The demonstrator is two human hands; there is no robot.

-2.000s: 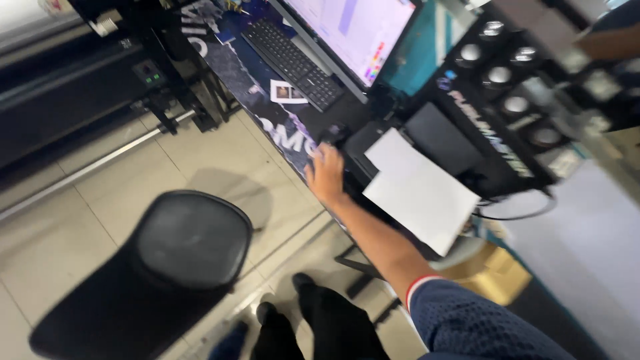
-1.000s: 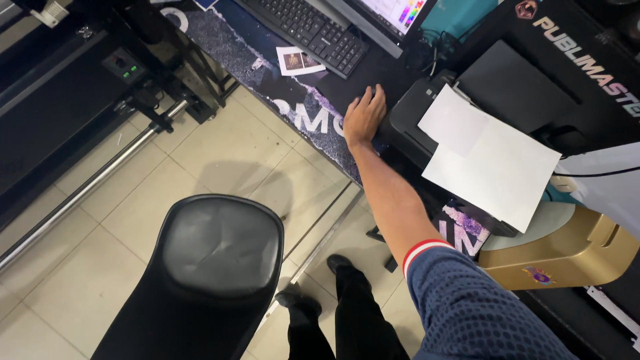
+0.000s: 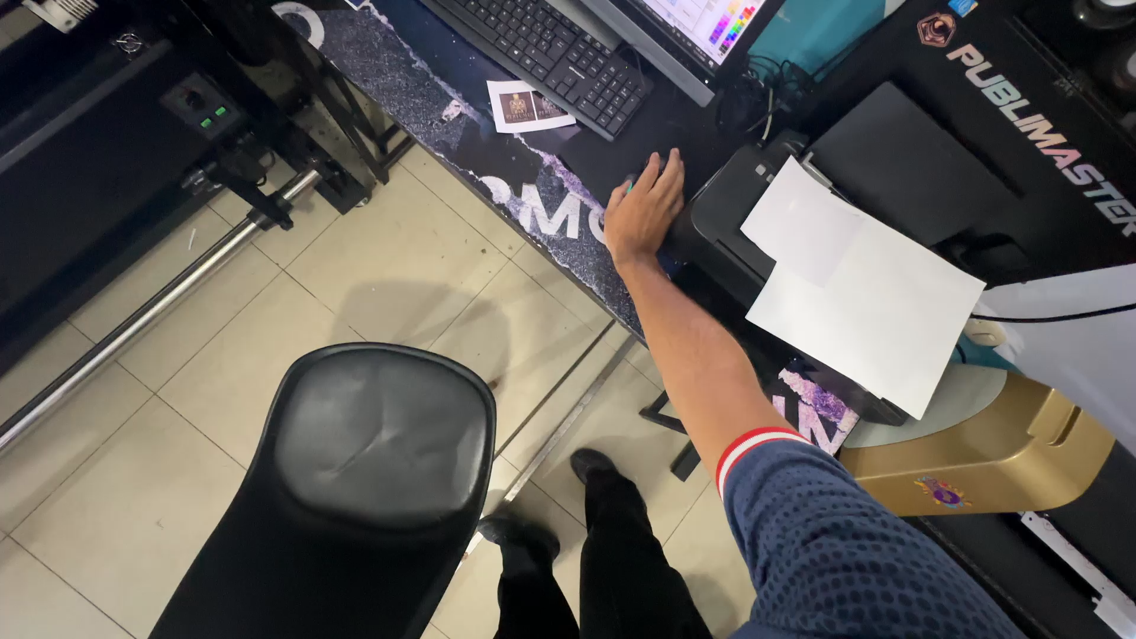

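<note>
My right hand (image 3: 645,211) lies palm down over a dark computer mouse (image 3: 629,185) on the patterned desk. Most of the mouse is hidden under the palm; a small green spot shows beside the fingers. Above the hand are a black keyboard (image 3: 568,58) and the lower part of a monitor (image 3: 710,27) that is switched on. A small printed picture sheet (image 3: 531,107) lies against the keyboard's edge. Just right of the hand stands a black printer (image 3: 732,217) with white paper sheets (image 3: 874,284) on it. My left hand is out of view.
A black chair (image 3: 382,435) stands on the tiled floor, left of my legs. A large machine with a metal bar (image 3: 169,293) occupies the left side. The desk's edge (image 3: 568,271) runs diagonally. A gold-coloured device (image 3: 985,470) and a black lettered machine (image 3: 1047,133) are at the right.
The view has shifted and become sharper. My right hand was at the desk's edge two seconds ago and now lies farther in, by the mouse.
</note>
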